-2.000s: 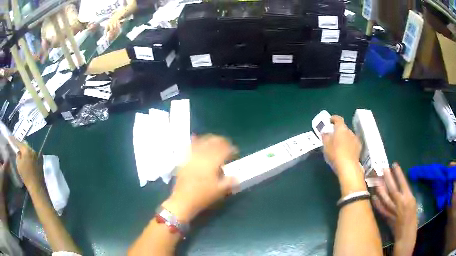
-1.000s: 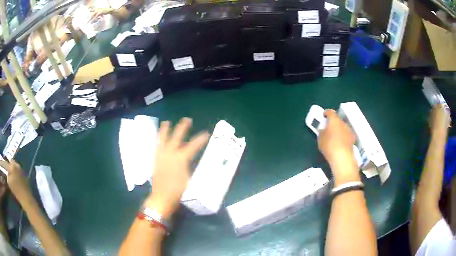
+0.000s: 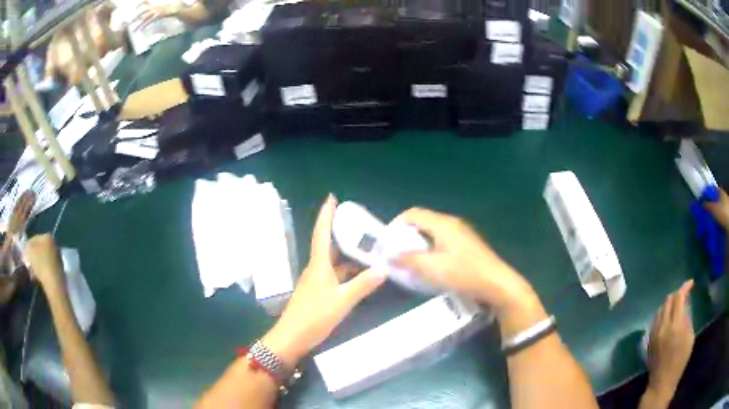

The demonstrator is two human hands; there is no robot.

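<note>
A glossy white handheld device (image 3: 369, 240) with a small dark window is held in the air near the centre. My left hand (image 3: 324, 291) touches its rounded head end with thumb and fingers. My right hand (image 3: 448, 260) grips its other end, which the fingers partly hide. Below the hands a closed-looking slim white box (image 3: 392, 347) lies slanted on the table. Another white box (image 3: 276, 272) lies left of my left hand, beside several white sleeves (image 3: 224, 236). A third white box (image 3: 583, 232) lies at the right, its near end flap open.
Black boxes (image 3: 360, 72) form a wall at the back. A blue bin (image 3: 593, 88) stands behind at right. Another person's hand (image 3: 671, 339) is at lower right, another holds a blue cloth (image 3: 708, 232). A neighbour's arm (image 3: 68, 319) reaches in at left.
My right hand has brought the device left to the centre, and my left hand has moved right onto it. The box once beside my left hand now lies by the sleeves.
</note>
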